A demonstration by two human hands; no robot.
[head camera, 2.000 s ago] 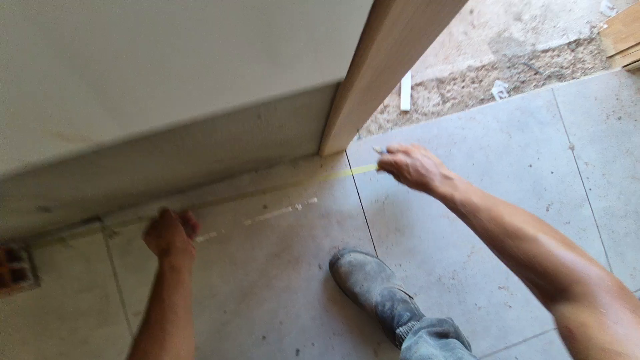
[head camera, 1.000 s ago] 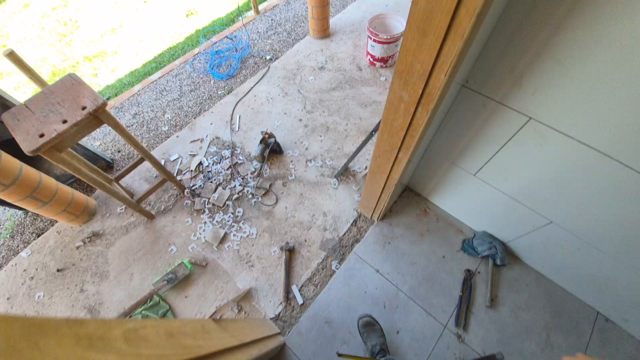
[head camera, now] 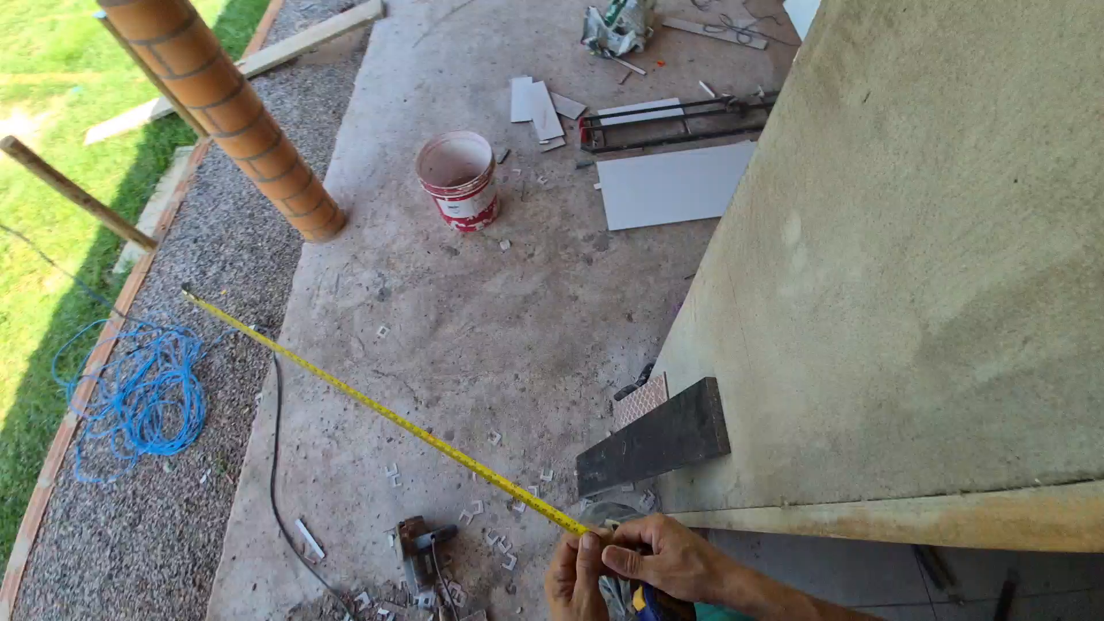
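Note:
A yellow steel tape measure blade [head camera: 379, 410] reaches from my hands out to the upper left, its end hook above the gravel. My left hand [head camera: 573, 573] pinches the blade near the bottom centre. Close beside it, my right hand [head camera: 668, 556] has its fingers bent at the near end of the blade; its grip is partly hidden. Below the right hand shows part of a dark blue and yellow object [head camera: 651, 602], perhaps the tape case, mostly cut off by the frame edge.
A red and white bucket [head camera: 457, 181], a manual tile cutter [head camera: 673, 125] and a white tile [head camera: 673, 185] are on the concrete. A corded power tool [head camera: 420, 561] lies near scattered spacers. Blue rope [head camera: 142, 388] sits on gravel. A plastered wall [head camera: 897, 259] and dark board [head camera: 655, 440] flank the right.
The view has swung from the tiled floor by the door frame to the concrete outside. My hands, far apart two seconds ago, are now close together, with a long stretch of tape blade out.

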